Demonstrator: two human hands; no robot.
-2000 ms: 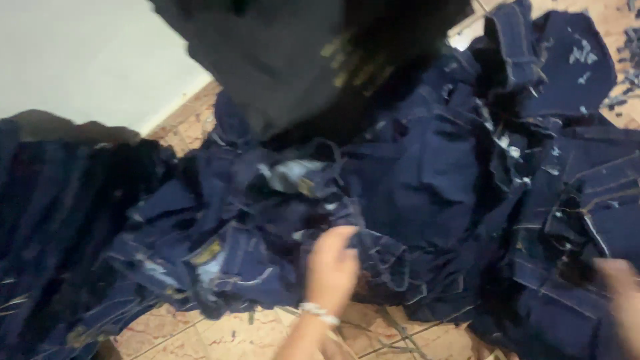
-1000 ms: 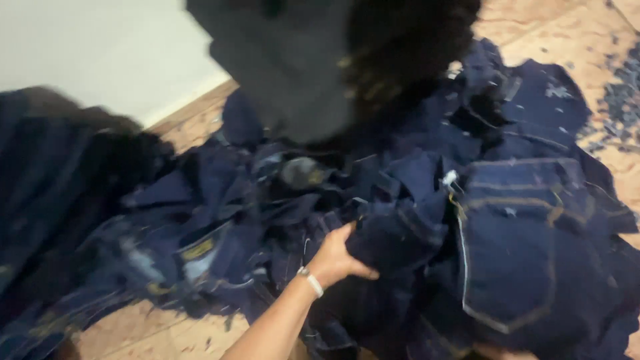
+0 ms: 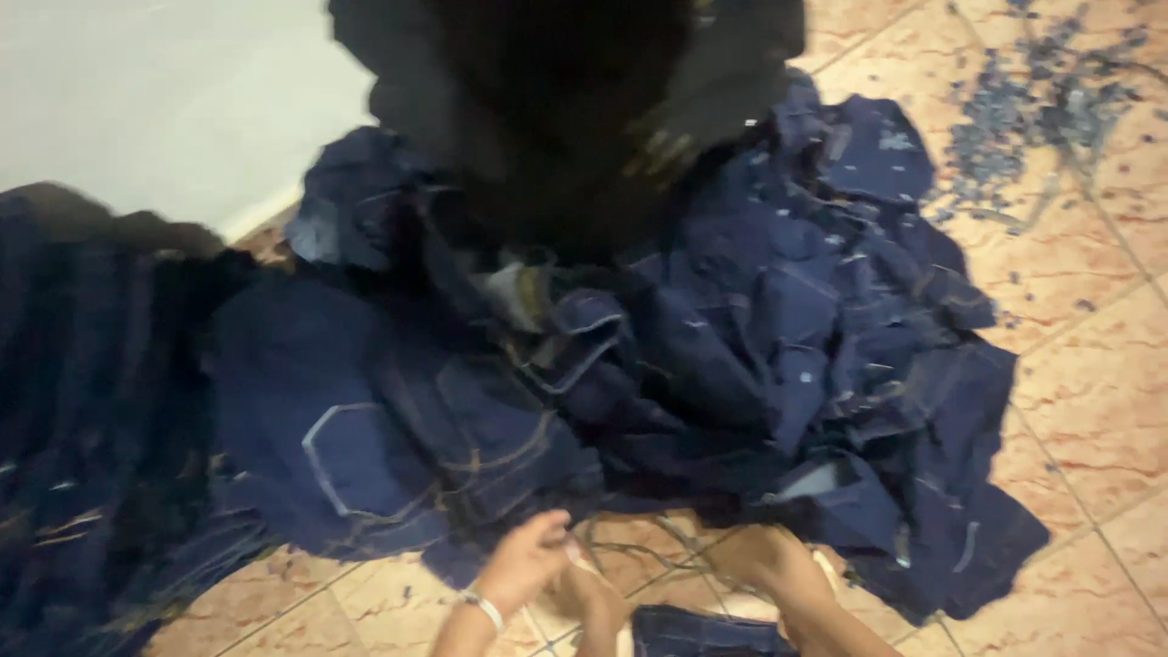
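A pile of dark blue denim garments (image 3: 748, 319) lies across the middle, with a white-stitched pocket (image 3: 351, 461) facing up at its left. My left hand (image 3: 529, 557), with a pale band at the wrist, is at the pile's near edge; its fingers look apart and nothing shows in them. My right hand (image 3: 762, 561) is badly blurred beside the near right edge of the pile, so its grip cannot be made out. Between and below the hands lies a separate folded denim piece (image 3: 712, 634), cut off by the bottom edge.
A black, blurred mass (image 3: 566, 109) covers the top centre. More dark fabric (image 3: 100, 383) is heaped at the left, near a pale wall or panel (image 3: 164, 91). Small blue scraps (image 3: 1022, 119) are scattered over the tiled floor (image 3: 1086, 401). What seems a bare foot (image 3: 589, 589) is beside my left hand.
My left hand has moved from over the denim to its near edge. A large pocket showed at the right a second ago; now a white-stitched pocket shows at the left. My right hand is back in view.
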